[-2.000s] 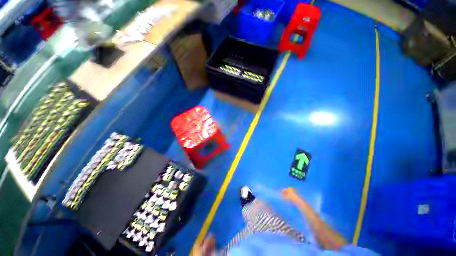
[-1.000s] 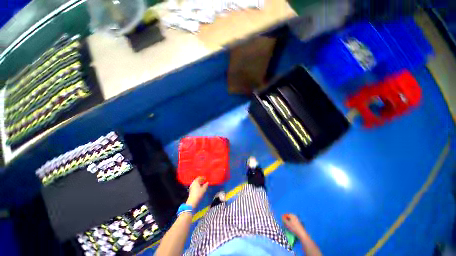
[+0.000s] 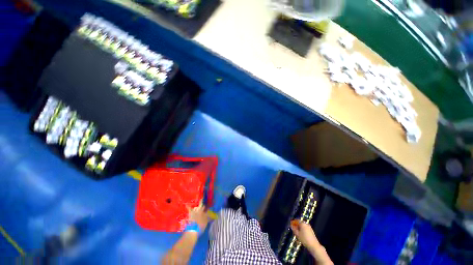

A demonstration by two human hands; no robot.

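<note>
A red square stool [image 3: 168, 199] stands on the floor, its flat top and some leg frame showing. My left hand [image 3: 196, 216], with a blue wristband, overlaps the stool's near right edge; its fingers are blurred, so a grip cannot be made out. My right hand [image 3: 302, 229], orange at a fingertip, is in front of a black bin [image 3: 337, 222] that has striped rows of small assemblies [image 3: 309, 207] inside. Its fingers look curled and nothing shows in them.
At left, white-and-yellow assemblies [image 3: 127, 49] lie on a dark sheet [image 3: 83, 70] atop a black stack. The bench [image 3: 249, 46] runs across, bearing a black pad [image 3: 293, 36], a clear hood [image 3: 311, 8] and white housings [image 3: 371, 80] on cardboard [image 3: 339, 101]. Blue bins are at lower right.
The view has turned, so the bench housings and black bin now lie to the right. My left hand has stayed at the stool's edge since a second ago; my right hand now overlaps the bin.
</note>
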